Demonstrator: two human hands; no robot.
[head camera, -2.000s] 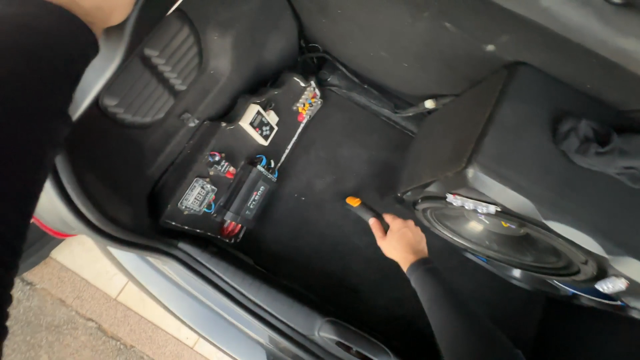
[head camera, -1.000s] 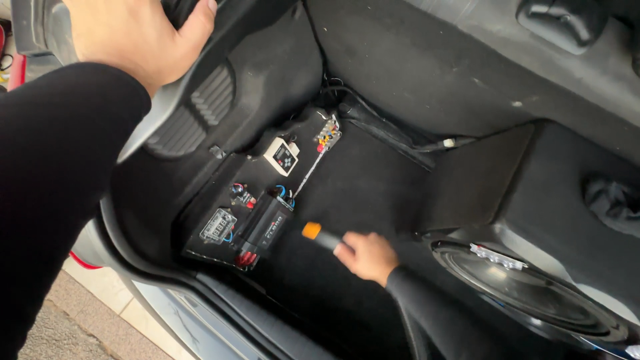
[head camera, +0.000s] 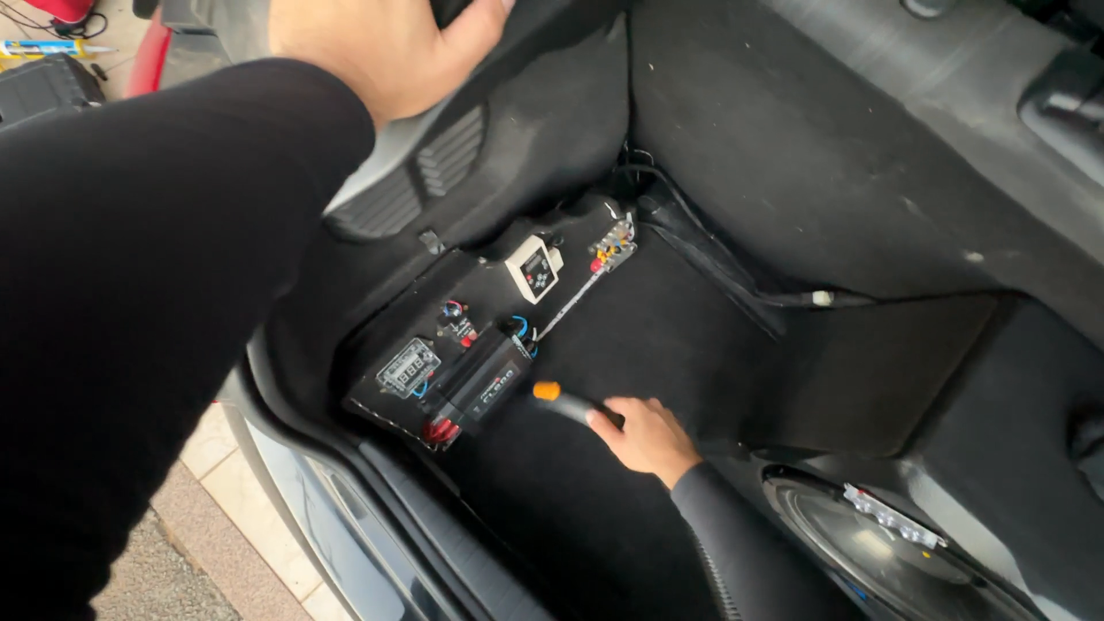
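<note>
My right hand (head camera: 647, 438) grips a dark handheld tool (head camera: 580, 409) with an orange tip, its exact kind unclear. The tip is just right of a black amplifier box (head camera: 487, 379) with red and blue wires. Around that box on a black panel are a digital display module (head camera: 410, 368), a small round part with red and blue wires (head camera: 457, 319), a white control unit with buttons (head camera: 535, 269) and a wired terminal block (head camera: 614, 247). My left hand (head camera: 379, 52) lies at the top, against the car's grey trim, its fingertips partly out of frame.
A subwoofer (head camera: 862, 535) with a clear strip on it stands at the lower right. A cable with a white connector (head camera: 821, 298) runs along the back wall. The car's door sill (head camera: 405, 517) borders the lower left. A sealant tube (head camera: 47, 48) and black case (head camera: 47, 86) lie outside.
My left hand has come further into view at the top. My right hand has carried the orange-tipped tool closer to the black amplifier box.
</note>
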